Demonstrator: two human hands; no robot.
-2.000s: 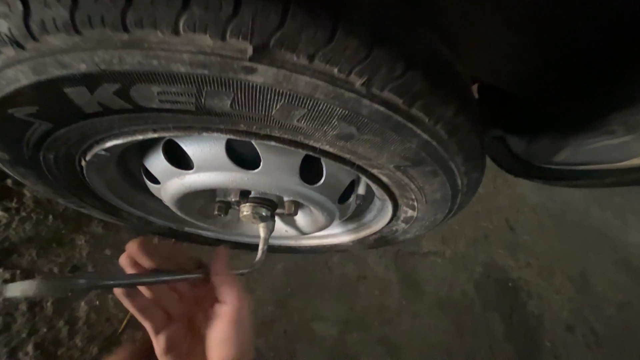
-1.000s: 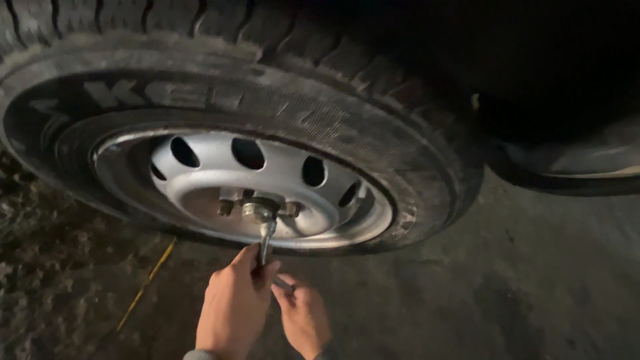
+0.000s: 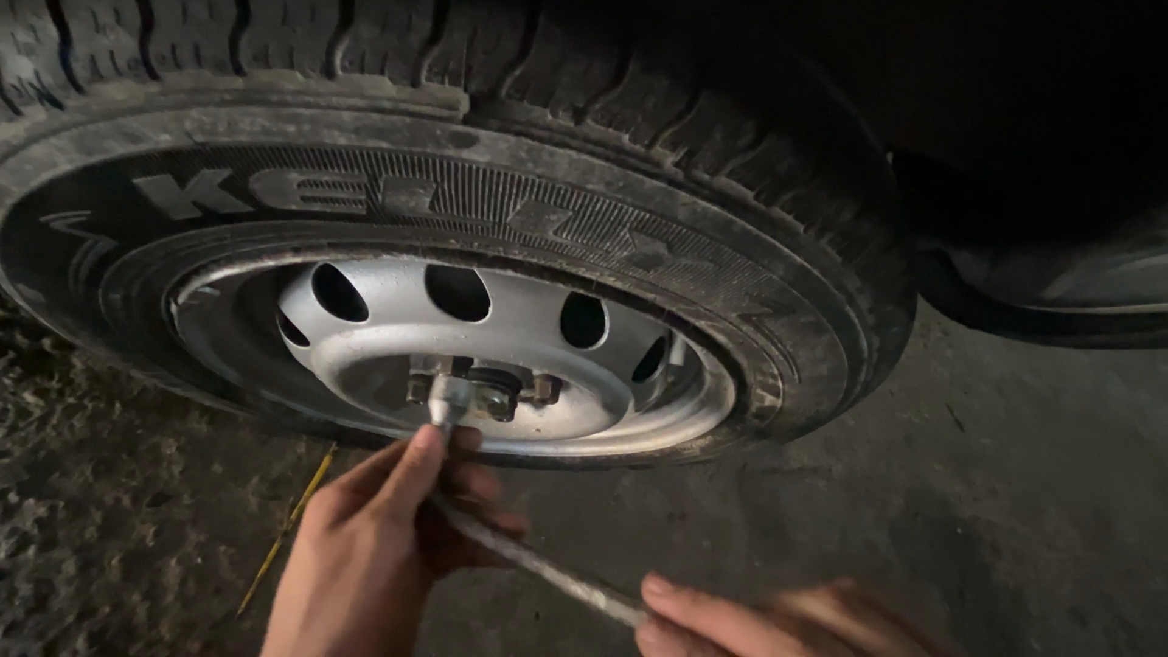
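My left hand [image 3: 383, 529] grips a metal lug wrench [image 3: 547, 568] near its bend, just below the socket end. The wrench's socket is at one of the lug nuts near the hub; whether it is seated on the nut cannot be told. At the lower right, my right hand [image 3: 757, 620] holds the far end of the handle, which slants down to the right. Other lug nuts [image 3: 547, 389] show around the hub of the silver steel wheel [image 3: 365, 342]. A worn black Kelly tire [image 3: 584, 214] surrounds the wheel.
Rough dark ground [image 3: 119, 520] lies at the left, with a thin yellow stalk or strip [image 3: 287, 529] on it. Smoother ground [image 3: 1049, 456] extends at the right. A dark curved edge with a pale surface [image 3: 1086, 283] stands right of the tire, under deep shadow.
The socket has moved from near the hub's middle to its left side. The handle now slants down to the right, and my right hand has moved right. The view is slightly closer.
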